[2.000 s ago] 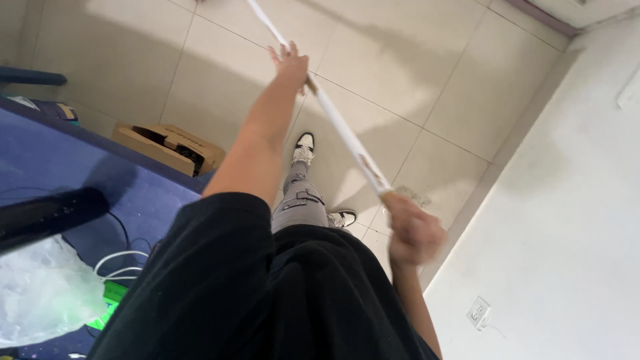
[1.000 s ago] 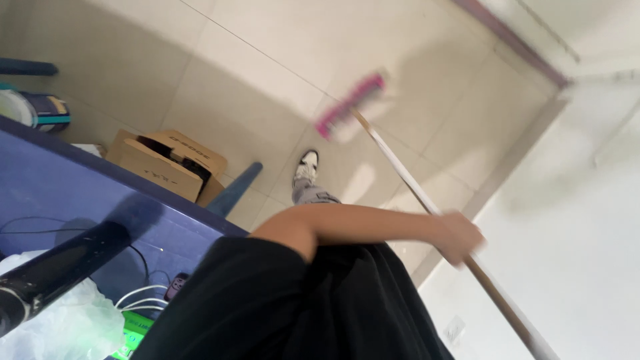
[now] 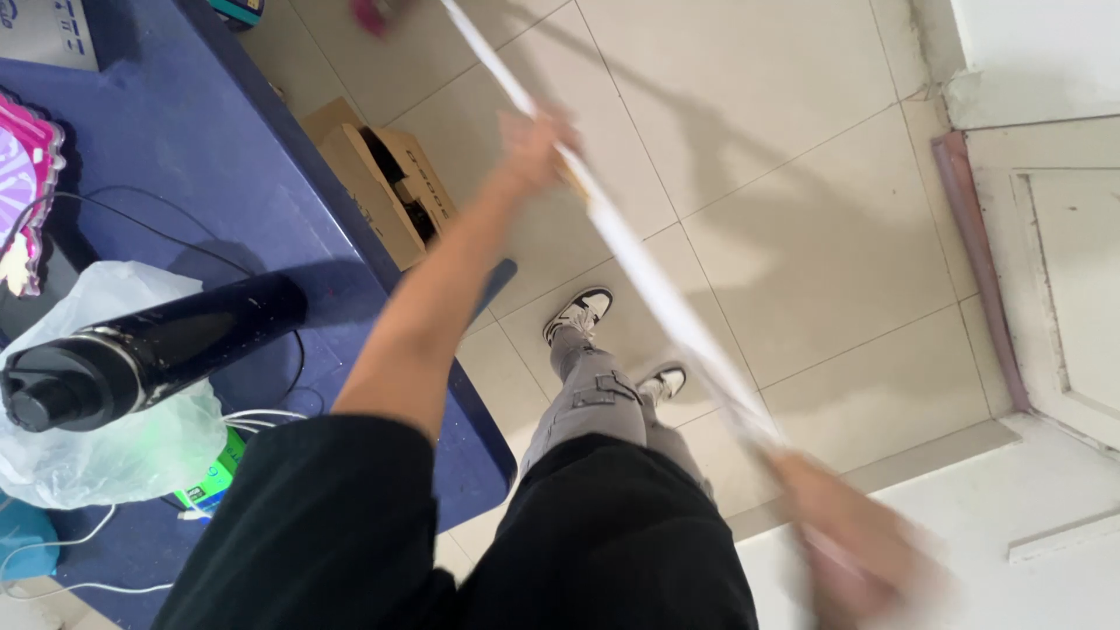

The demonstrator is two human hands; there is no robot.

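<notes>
A long broom handle [image 3: 652, 271], white with worn brown patches, slants across the view from upper left to lower right. My left hand [image 3: 541, 150] is around its upper stretch; the fingers are blurred. Near the lower end, my right hand [image 3: 844, 534] grips the handle, also blurred by motion. At the top edge, over the tiled floor [image 3: 822, 219], part of the pink broom head [image 3: 374, 16] shows, blurred and mostly out of view.
On my left stands a blue table [image 3: 350, 254] with a dark bottle [image 3: 166, 346], a plastic bag [image 3: 105, 455] and cables. An open cardboard box [image 3: 385, 188] lies on the floor beside it. To the right are a white wall [image 3: 927, 560] and a door [image 3: 1081, 280].
The broom head has moved from the floor ahead of my shoe to the top edge. Both hands are now visible apart on the handle. The view has turned and shifted.
</notes>
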